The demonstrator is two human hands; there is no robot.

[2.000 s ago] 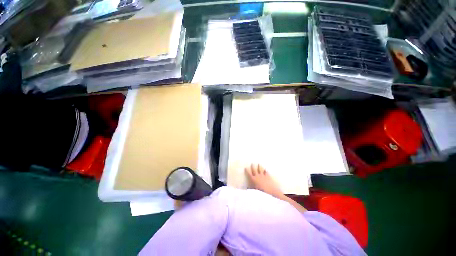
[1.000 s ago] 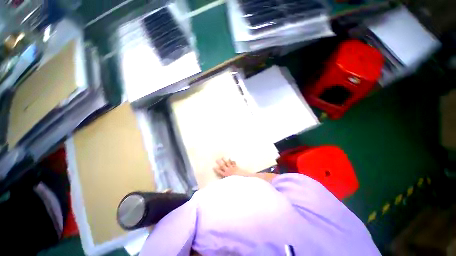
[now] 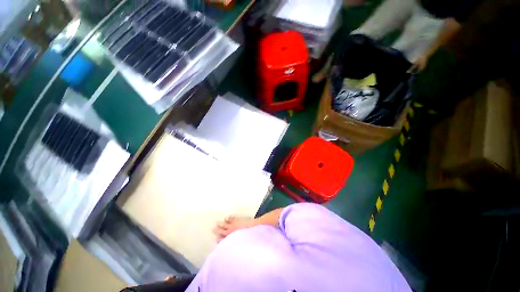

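My right hand [image 3: 229,226] lies flat, fingers apart, on the near edge of a pale tan cardboard sheet [image 3: 182,194] that tops a stack. The black flask [image 3: 157,286] is cut off by the bottom edge. A small bit of my left hand [image 3: 171,279] shows at the flask; most of it is hidden. A second tan sheet [image 3: 85,271] lies at lower left beside the stack's grey tray edges. A white sheet [image 3: 242,131] lies beyond the pale stack.
Trays of dark parts [image 3: 165,43] and a white stack with dark parts [image 3: 71,142] lie on the green bench. Two red stools [image 3: 319,168] stand at right. A person's hand [image 3: 421,61] is near a black-lined carton [image 3: 365,128]. Brown cartons [image 3: 484,134] stand far right.
The view has turned right, bringing the carton and the other person into view. The flask has moved to the bottom edge. My right hand remains on the pale sheet.
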